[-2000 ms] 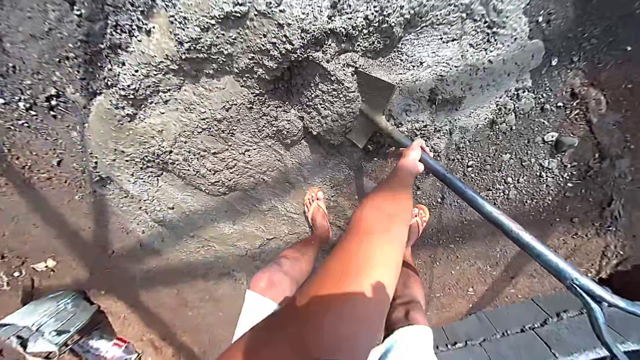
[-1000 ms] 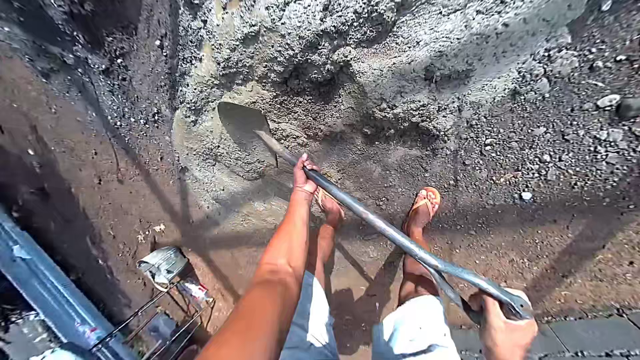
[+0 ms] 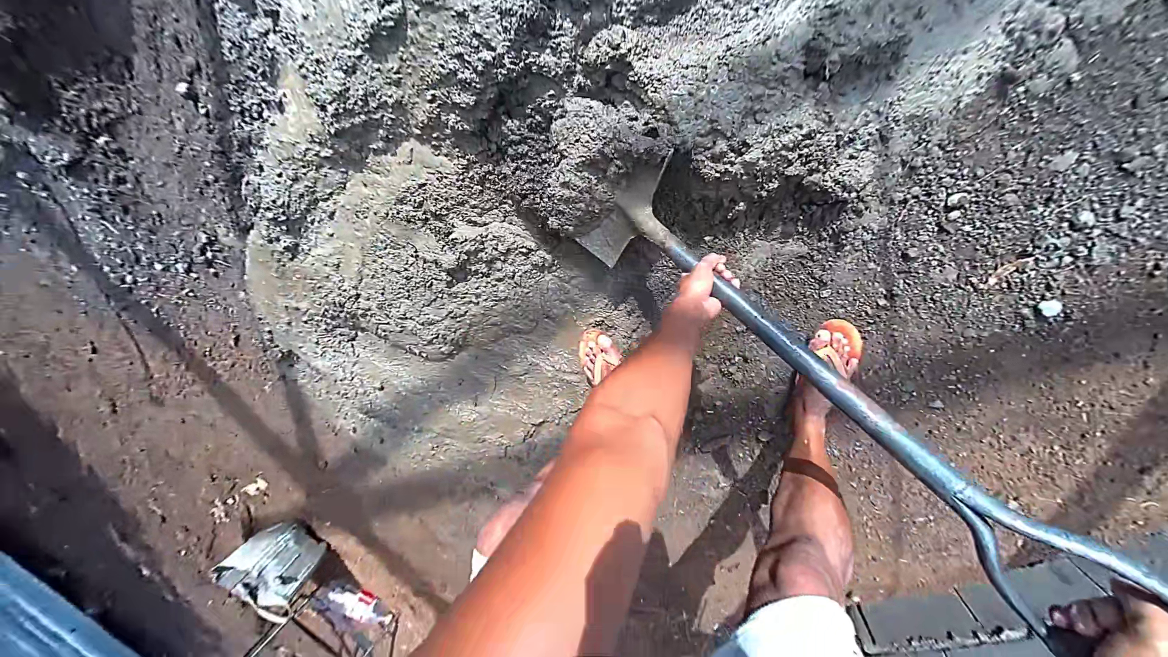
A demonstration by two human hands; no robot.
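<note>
My left hand (image 3: 704, 285) grips the metal shaft of a shovel (image 3: 821, 374) low down, just above the blade. At the lower right edge, my right hand (image 3: 1109, 620) is closed on the shovel's handle end, where the shaft forks; part of that hand is cut off by the frame. The blade carries a lump of wet grey mortar or concrete mix (image 3: 593, 155), and its far part is hidden under the lump. A wide heap of the same mix (image 3: 438, 246) spreads over the ground around the blade.
My sandalled feet stand near the heap's edge. Loose gravel (image 3: 1004, 210) lies at the right. Grey paving blocks (image 3: 922, 620) line the lower right. A crumpled bag (image 3: 271, 558) and thin metal rods lie at the lower left, near a blue metal edge (image 3: 50, 611).
One second ago the shovel blade showed bare at the heap's left part; now it is farther right with a lump of mix on it. Both hands have stayed on the shovel since then.
</note>
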